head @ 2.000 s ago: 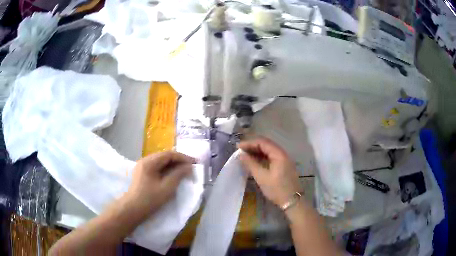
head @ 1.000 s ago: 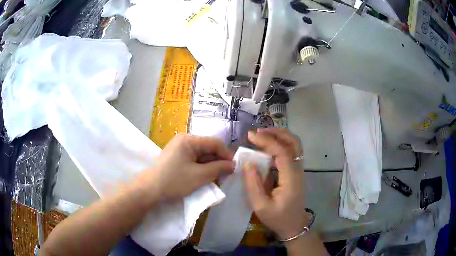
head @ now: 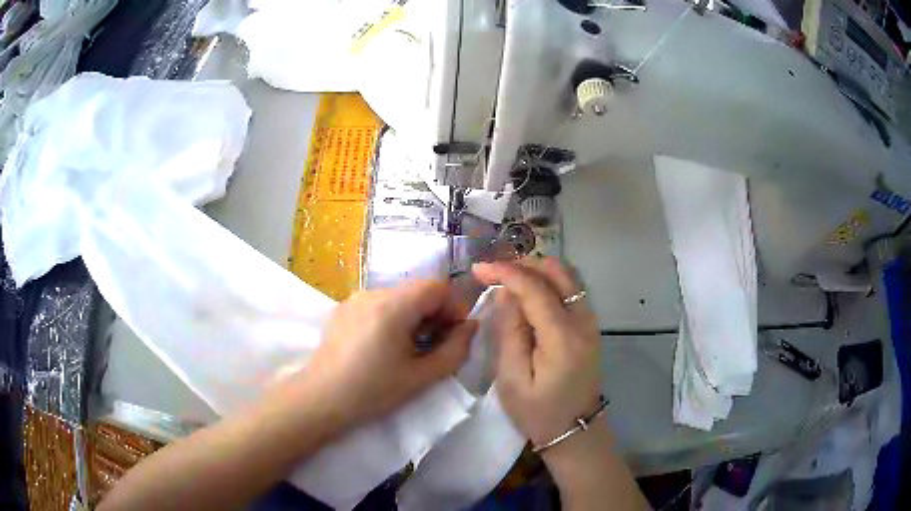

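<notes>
My left hand [head: 395, 344] and my right hand [head: 544, 344] are close together in front of the presser foot and needle [head: 455, 215]. My right hand pinches the end of a narrow white band [head: 464, 454], which hangs down toward me. My left fingers are closed at the band's left edge; whether they hold the band or the panel is hidden. A wide white garment panel [head: 215, 289] runs from a bunched heap at the left under my left hand and forearm. The cloth is not under the presser foot.
The off-white machine arm [head: 699, 110] spans the upper right. A stack of white bands [head: 711, 289] lies right of the needle, with black-and-metal snips [head: 795, 358] beside it. White cloth [head: 310, 45] lies behind the needle area. A control panel [head: 854, 50] is at top right.
Over the last second, the band's folded flat end has turned edge-up between my fingers. Earlier my hands were farther apart, each at its own piece; now they are together. The camera view has shifted.
</notes>
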